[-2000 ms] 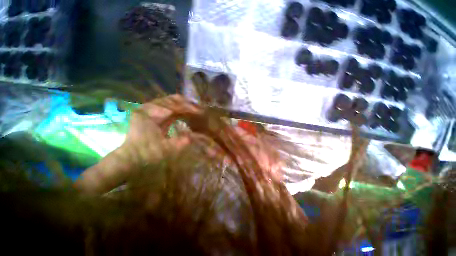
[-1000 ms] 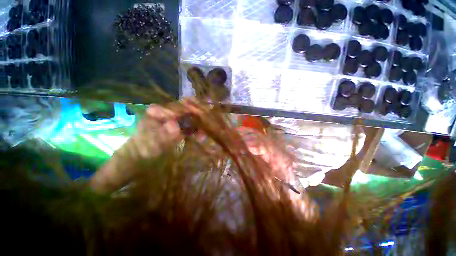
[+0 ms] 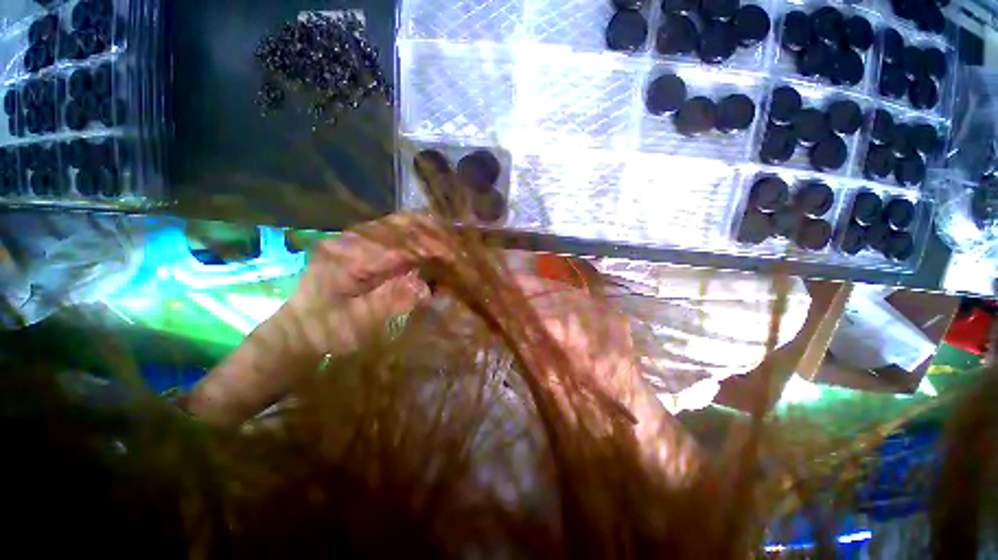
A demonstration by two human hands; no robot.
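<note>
My left hand (image 3: pixel 348 293) is below the bench edge, its fingers bent inward. My right hand (image 3: pixel 580 339) is opposite it, largely behind strands of hair. The fingertips meet near the middle, where hair and blur hide what they hold. A thin dark pointed tool tip (image 3: pixel 622 411) shows by my right hand. An orange-red item (image 3: pixel 561 269) is at its upper side. Above the hands, a clear blister tray (image 3: pixel 569 197) holds round black pieces (image 3: pixel 478 168) in pockets. A glittery dark heap of small parts (image 3: pixel 320 68) lies on the grey worktop left of the tray.
Stacked blister trays (image 3: pixel 134 104) with black discs are at the far left. A light blue frame (image 3: pixel 170 260) is below the bench edge. A brown and white cardboard box (image 3: pixel 875 334) and a red item (image 3: pixel 969 328) are at the lower right. Crumpled clear plastic (image 3: pixel 974 235) lies at the right.
A dark round piece seen between my hands one second ago is now hidden by my left fingers, which have curled over. The view has steadied and shifted slightly.
</note>
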